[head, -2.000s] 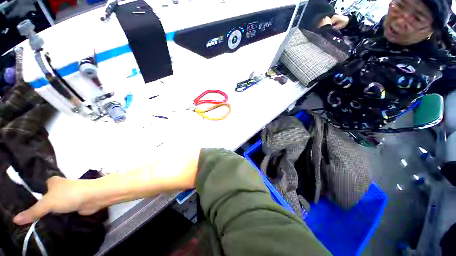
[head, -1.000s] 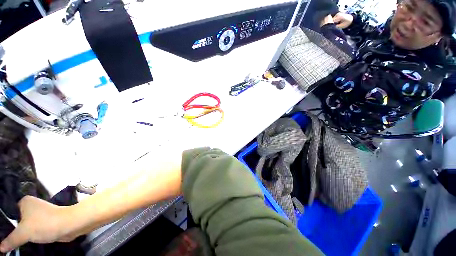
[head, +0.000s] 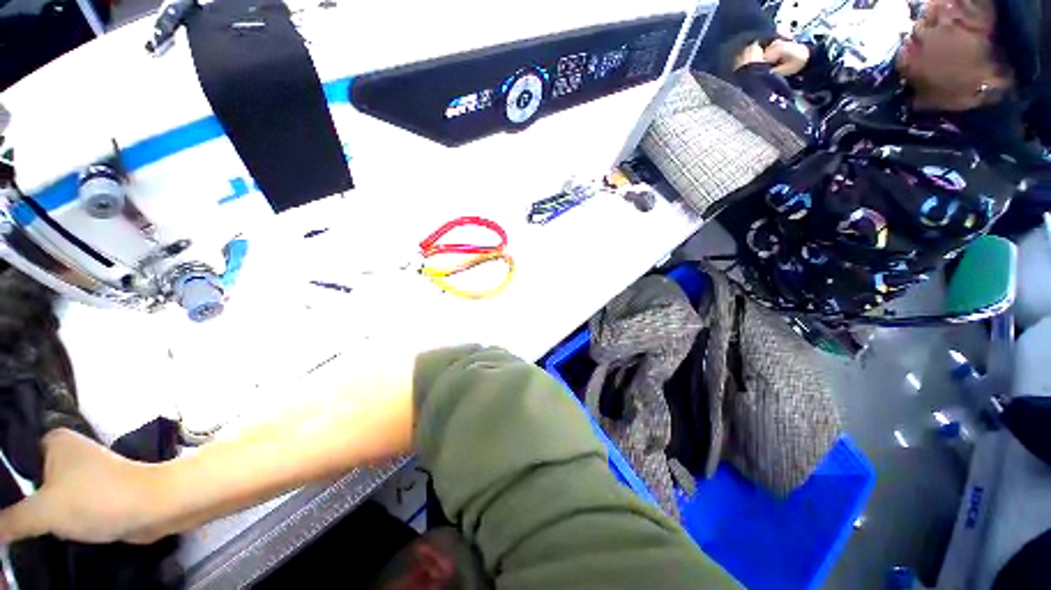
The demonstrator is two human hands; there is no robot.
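Observation:
My right hand (head: pixel 87 490), at the end of a green sleeve, reaches to the left edge, which cuts off its fingertips. It lies on the dark plaid garment (head: pixel 40 369); whether the fingers grip the cloth cannot be told. A narrow white strip (head: pixel 12 475) shows on the cloth beside the hand. My left hand is out of the picture. The white sewing machine head (head: pixel 392 173) stands behind the work, with a blue stripe and black display panel. Its needle area is not clearly visible.
Scissors with red and orange handles (head: pixel 467 277) lie on the white table (head: pixel 265 398). Small dark tools (head: pixel 561 205) lie beyond them. A blue bin (head: pixel 784 519) with grey-brown checked cloth (head: pixel 784 403) stands right. A person (head: pixel 864 207) sits beside grey checked cloth (head: pixel 709 138).
The view has swung left-to-right, so the machine and scissors sit further left. My right hand is now cut off by the left edge. The seated person's head has turned and lifted.

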